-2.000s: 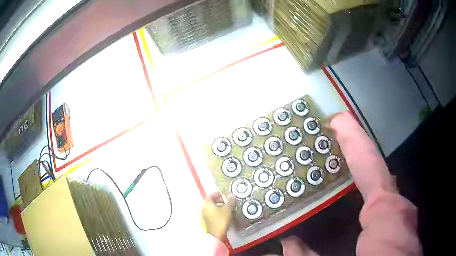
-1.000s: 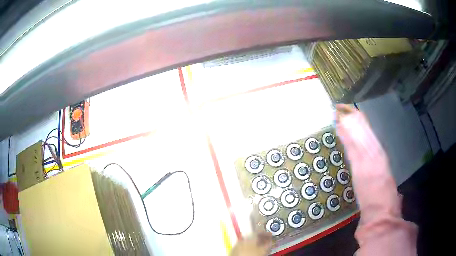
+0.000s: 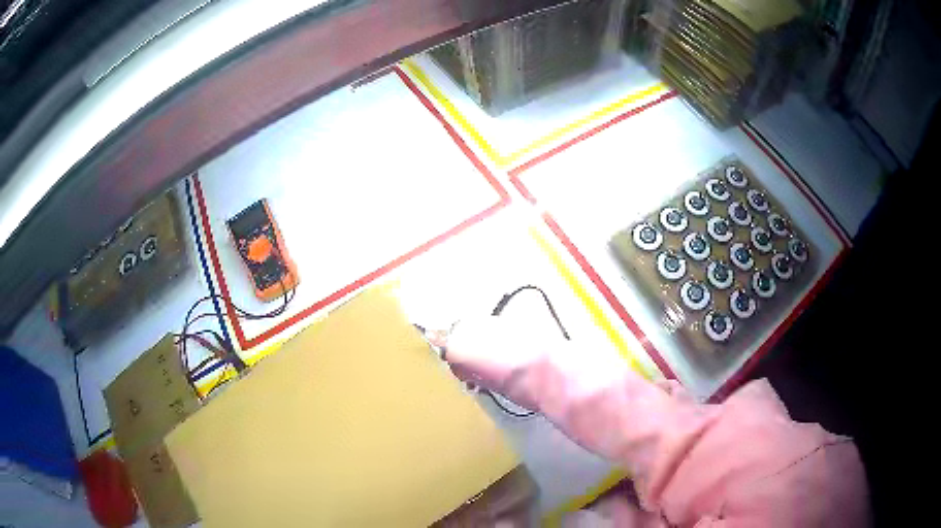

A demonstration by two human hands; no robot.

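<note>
My right hand [image 3: 442, 340] is small and washed out by glare. It is at the right edge of a plain tan cardboard sheet [image 3: 341, 413] on top of the stack at the lower left; whether it grips the sheet is unclear. My left hand is not clearly in view; a pink patch at the bottom edge may be its sleeve. The tray of round components [image 3: 676, 315], with white rings and dark centres in rows, lies at the right, untouched. A test lead [image 3: 542, 299] lies on the table, partly hidden by my right arm.
An orange multimeter [image 3: 262, 250] lies beyond the stack. A marked cardboard piece [image 3: 150, 413], a red object [image 3: 106, 488] and a blue object [image 3: 33, 413] are at the left. A tan stack [image 3: 712, 62] and clear-sided stacks [image 3: 537, 52] stand at the back.
My right arm has moved from the tray's right side across to the left stack. My left hand has left the tray's near left corner. The view has shifted, with the tray now farther off.
</note>
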